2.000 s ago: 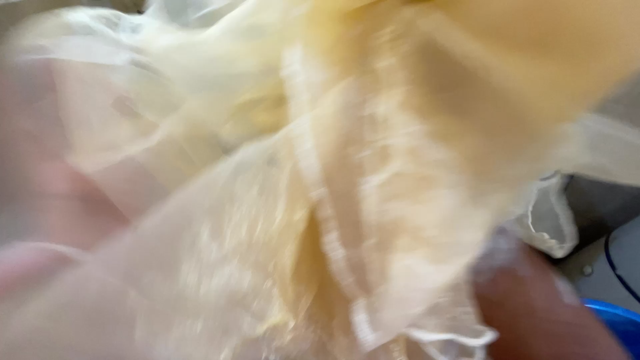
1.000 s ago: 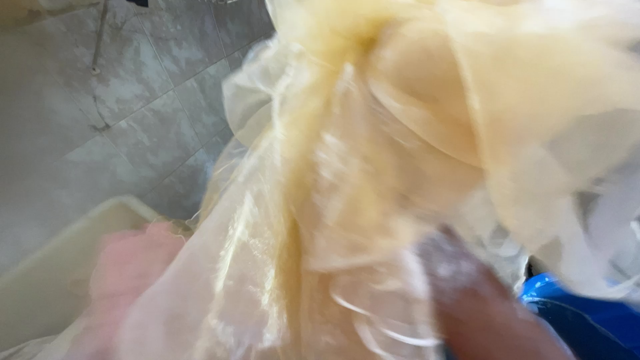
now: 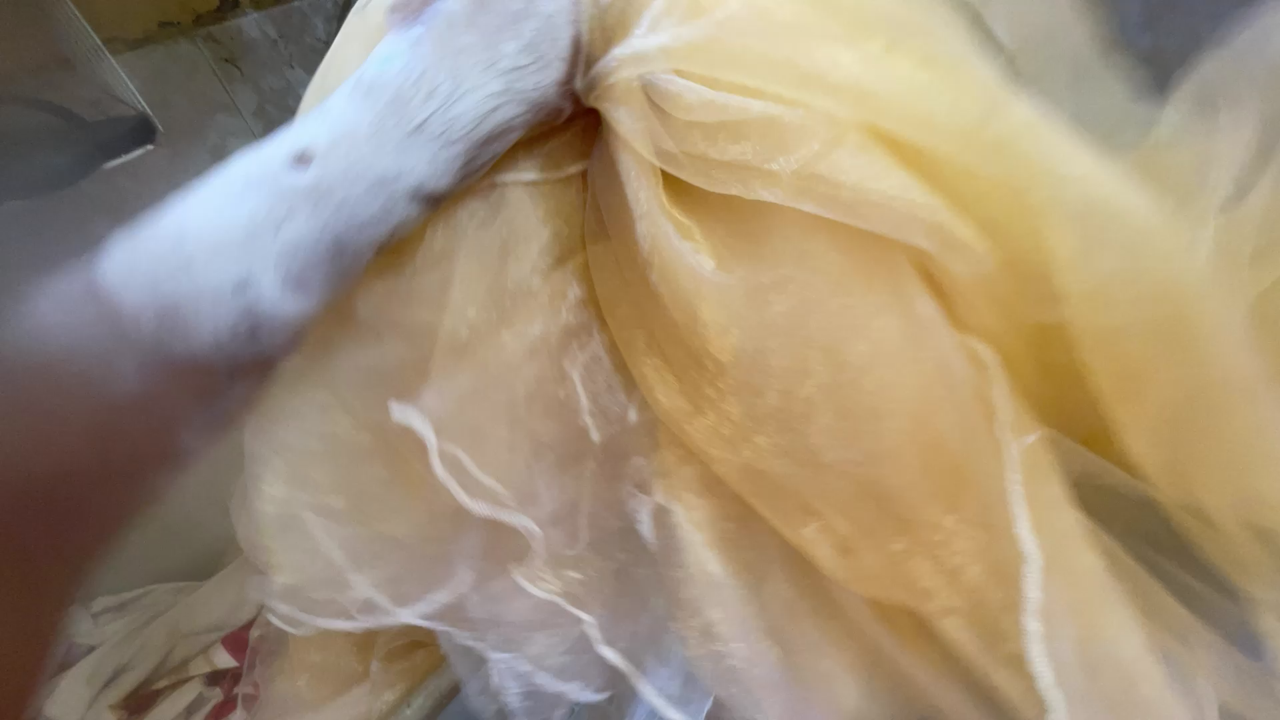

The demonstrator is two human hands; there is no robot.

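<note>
From the left edge my left arm reaches up across the view, and my left hand is at the top centre, coated in something white, perhaps suds or powder. It is blurred, and its fingers are partly cut off or hidden. It grips a large yellow sheer fabric where the folds draw together into a tight gather. Below this point the fabric hangs in wide folds across most of the view, with white corded edges or strings along its lower part. My right hand is not seen.
At the lower left lies a heap of cream and red cloth, beside a blurred rim under the hanging fabric. Grey floor tiles and a dark, unclear object show at the upper left.
My left hand and arm now reach up to the gathered part of the fabric. The blue object seen at the lower right earlier is out of view. The view has shifted.
</note>
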